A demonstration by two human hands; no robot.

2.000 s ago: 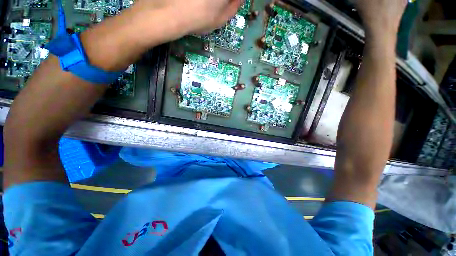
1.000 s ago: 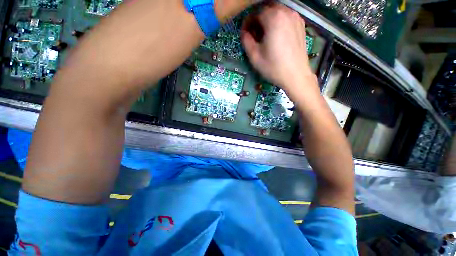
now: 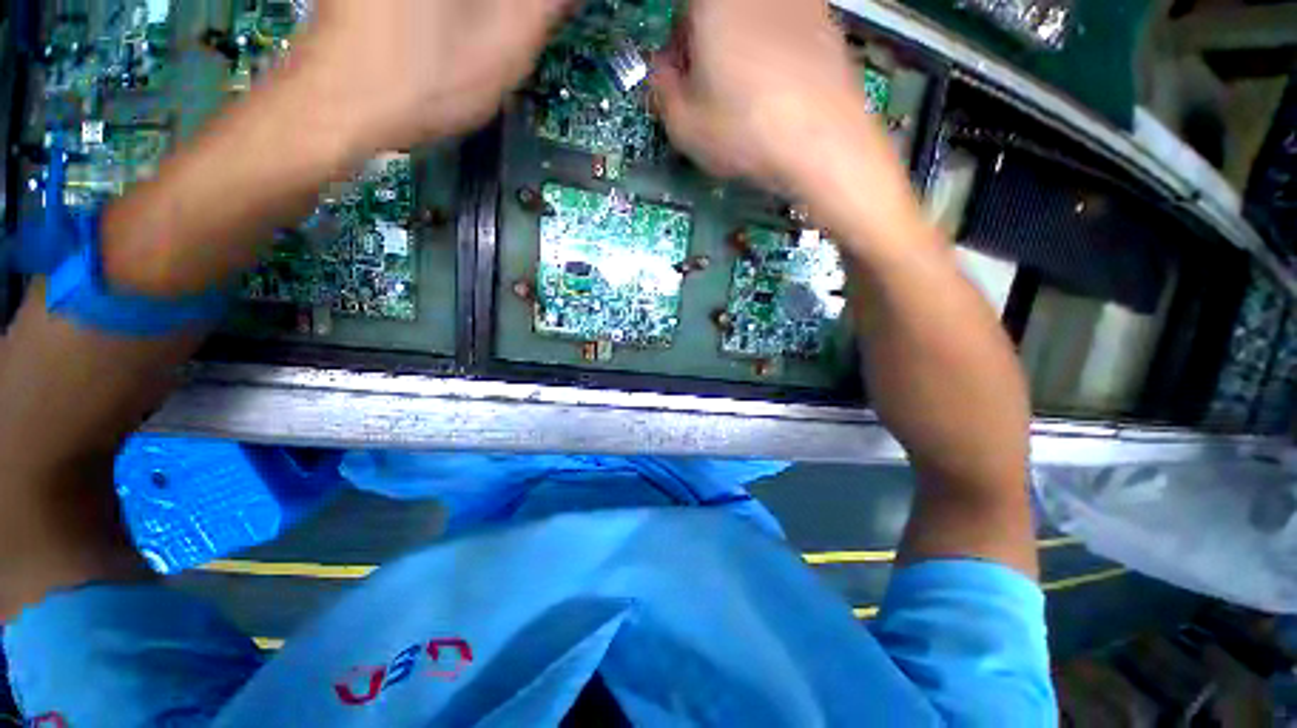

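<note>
Green circuit boards (image 3: 612, 270) lie on a grey-green carrier pallet (image 3: 519, 341) with copper-coloured knobs around them. My right hand (image 3: 761, 86) is over the upper boards, its fingertips bent down beside a small silver part (image 3: 626, 64) above the upper middle board; whether they grip it is unclear. My left hand (image 3: 434, 50) is blurred and cut off by the top edge, left of the right hand. Its fingertips are hard to see. A blue strap (image 3: 121, 292) is around my left wrist.
A metal rail (image 3: 569, 415) runs between the pallets and my body. Another pallet with boards (image 3: 377, 242) lies left, behind a black bar (image 3: 481, 256). A dark ribbed block (image 3: 1060, 213) lies right. Glittering parts (image 3: 1031, 17) are at the upper right. A blue bin (image 3: 199, 498) is below the rail.
My left arm has moved left from across the pallets, uncovering boards there. My right hand stays over the upper boards, slightly further up. The silver part now shows beside it.
</note>
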